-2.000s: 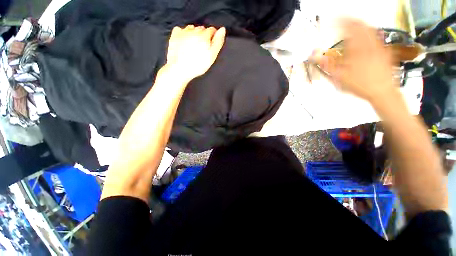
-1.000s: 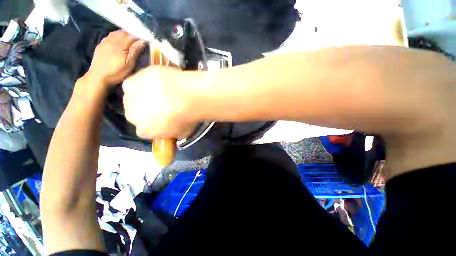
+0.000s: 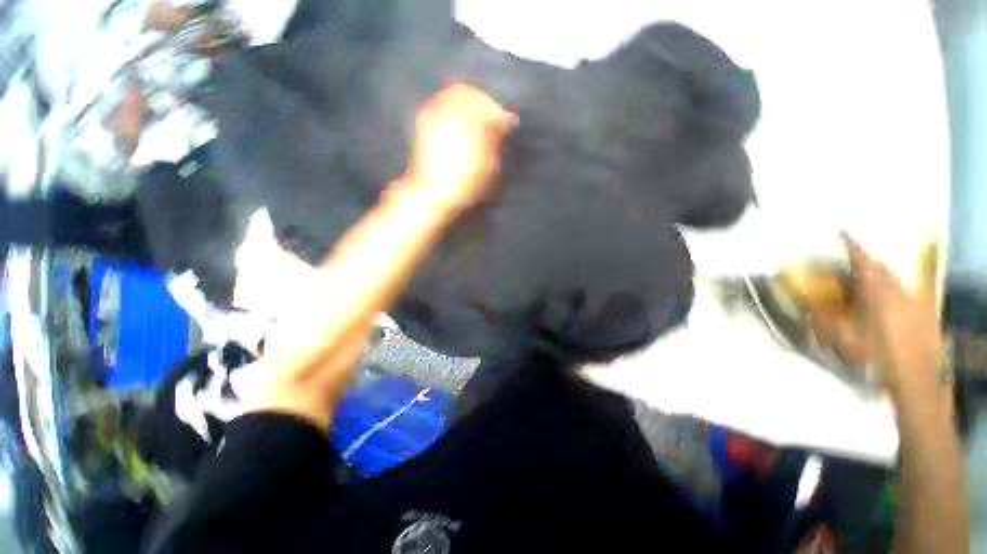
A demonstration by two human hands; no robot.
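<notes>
The black garment [image 3: 606, 141] lies bunched across the white-covered table, with rounded folds towards the right. My left hand [image 3: 460, 141] is on its middle with the fingers curled; blur hides whether they pinch the cloth. My right hand [image 3: 882, 308] is blurred at the table's right end, beside or on the orange-tan handle of the steam iron [image 3: 817, 290]. Its grip cannot be made out. The iron's body is mostly blurred and partly hidden by the hand.
The white table cover [image 3: 844, 119] shows behind and right of the garment. Blurred white and brownish pieces [image 3: 130, 108] are heaped at the left. Blue plastic crates [image 3: 390, 422] stand below the table edge, with white and dark scraps [image 3: 211, 395] near my left forearm.
The iron and my right hand have moved from over the garment to the table's right end. My left hand is further right on the cloth than one second ago. The view has shifted.
</notes>
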